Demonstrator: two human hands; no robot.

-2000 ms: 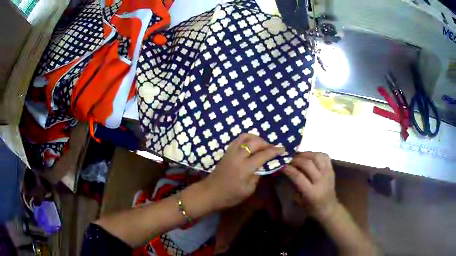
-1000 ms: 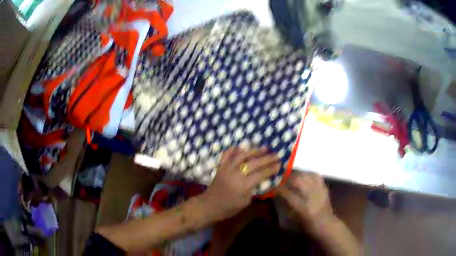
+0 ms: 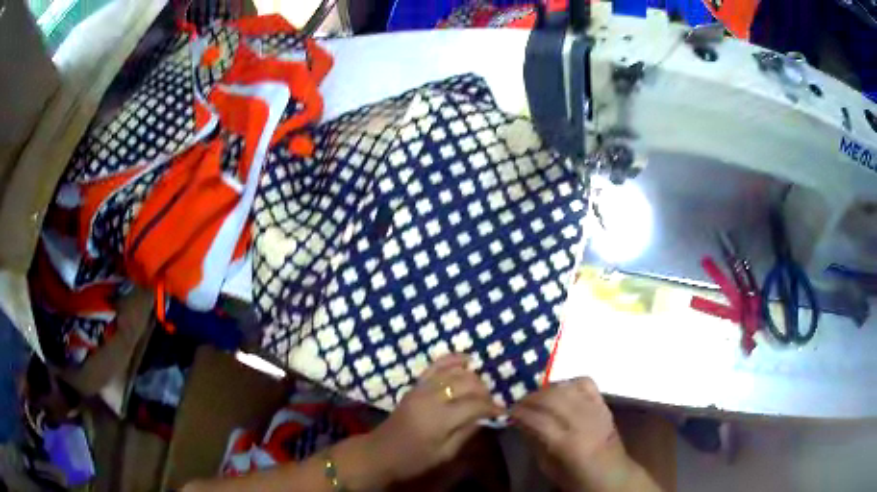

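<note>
The printed body panel (image 3: 452, 231), navy with a cream clover-like lattice, lies spread on the white table left of the sewing machine (image 3: 692, 106). Its right edge runs up to the presser foot area, and a thin orange-red strip (image 3: 550, 365) shows along the lower right edge. My left hand (image 3: 438, 418) is at the panel's near edge, fingertips pinching it, a ring on one finger. My right hand (image 3: 572, 428) pinches the same edge at the near corner, close beside my left fingertips. The fingertips are partly hidden by the hands.
A heap of orange, white and navy pieces (image 3: 183, 231) lies at the left beside a cardboard box (image 3: 24, 183). Red strips (image 3: 736, 306), snips (image 3: 736, 259) and dark-handled scissors (image 3: 790, 298) lie right of the needle. More pieces show below the table edge.
The view has tilted up, so the table sits lower in the picture and more of the machine shows. Both hands have moved slightly left along the panel's edge; less orange-red strip shows than a second ago.
</note>
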